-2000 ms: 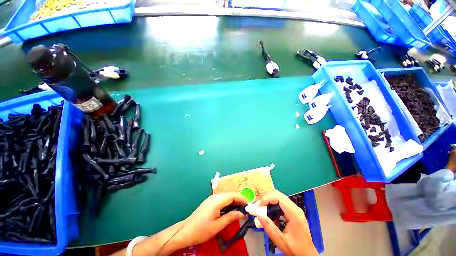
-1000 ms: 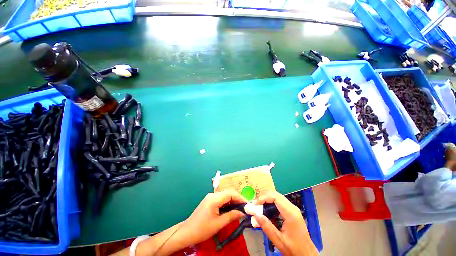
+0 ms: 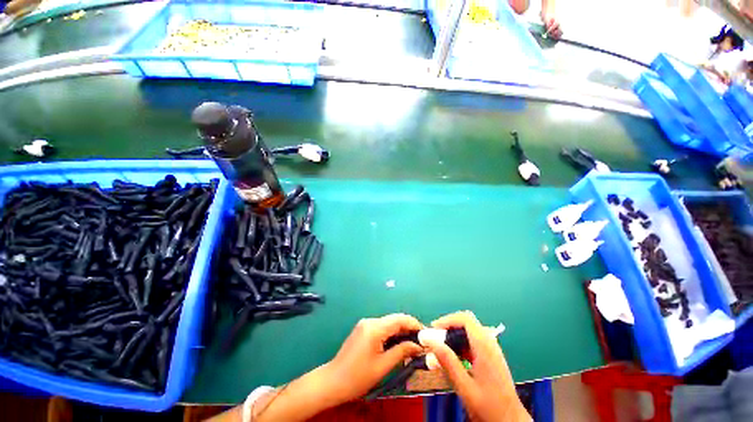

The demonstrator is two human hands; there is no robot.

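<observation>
My left hand [image 3: 378, 354] and my right hand [image 3: 475, 363] meet at the lower middle, near the table's front edge. Together they hold a black part with a white end piece [image 3: 431, 336] between the fingertips. A second white bit shows just below it, and a black stick [image 3: 395, 381] slants down to the left under my left hand. The fingers hide much of the part. The cardboard pad [image 3: 428, 380] shows partly below the hands, with only a sliver of green visible.
A blue bin [image 3: 186, 330] of black handles stands left, with loose black handles [image 3: 281, 255] and a dark bottle [image 3: 239, 157] beside it. White squeeze bottles [image 3: 578, 243] and a blue bin [image 3: 660, 354] of dark fittings stand right. Assembled pieces [image 3: 528, 171] lie along the belt behind.
The view has tilted up and turned left, so more of the left bin and the far side shows. The hands now cover most of the pad and still hold the part.
</observation>
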